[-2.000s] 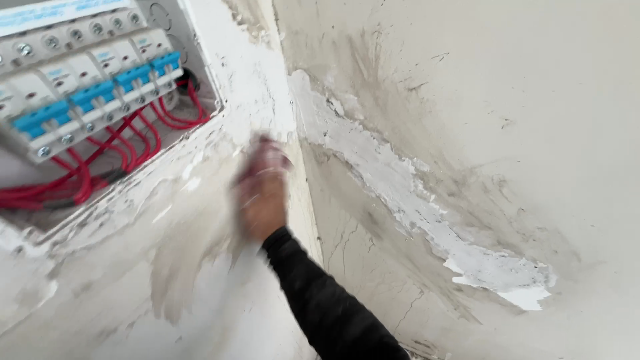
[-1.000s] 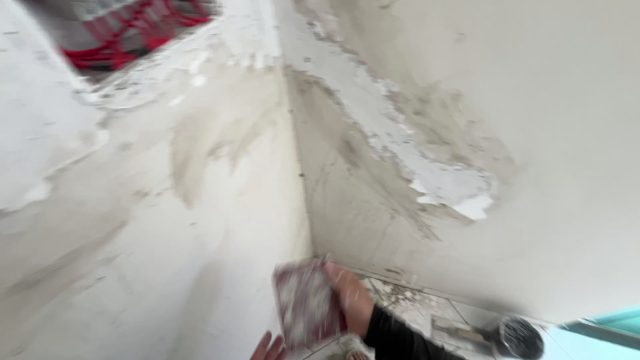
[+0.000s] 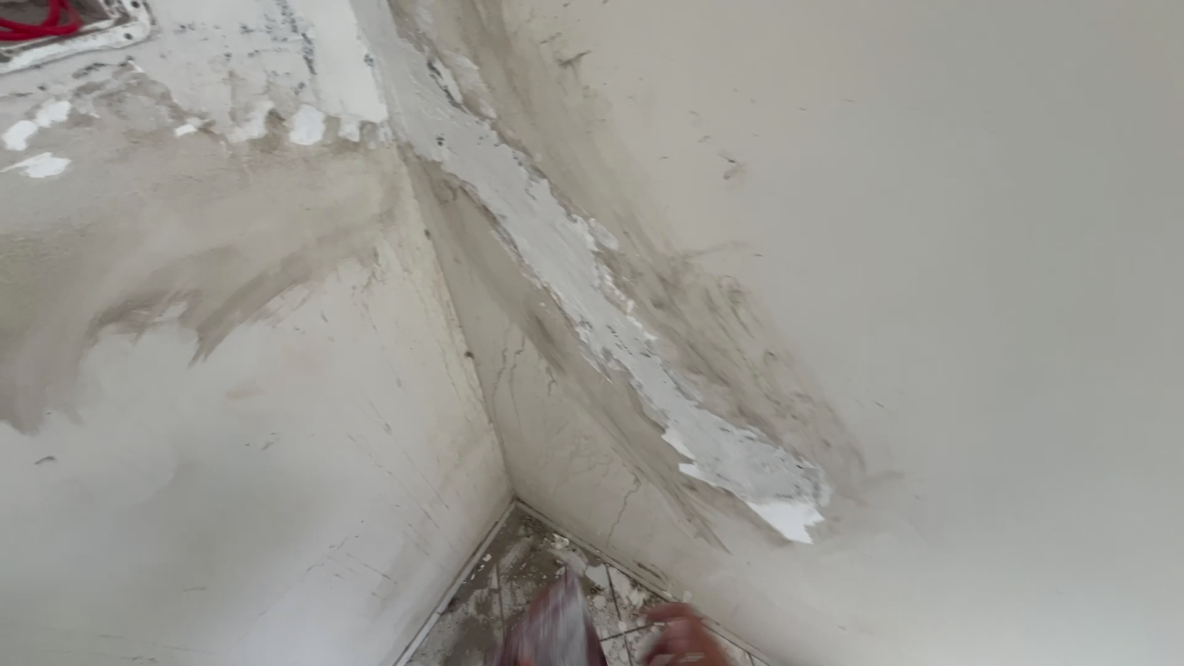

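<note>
At the bottom edge, a reddish-brown pad smeared with white [image 3: 558,622] is blurred by motion. A bit of my left hand [image 3: 524,658] shows against its lower left side; the rest of that hand is out of frame. To the right of the pad, apart from it, is my right hand [image 3: 686,636], blurred, fingers loosely bent and nothing seen in them. Above the hands, a rough band of pale filler [image 3: 592,296] slants down the right wall [image 3: 925,277] from the corner. Brown-grey smears border it. The left wall [image 3: 305,444] bears white patches and similar smears.
The electrical box opening [image 3: 102,42] with red wires [image 3: 42,23] is cut off at the top left. Both walls meet in a corner above a tiled floor [image 3: 481,592] strewn with white crumbs and dirt.
My right hand was on the left wall near the corner, then gripped the pad lower down; now it is apart from the pad. The view has shifted, leaving most of the electrical box out of frame.
</note>
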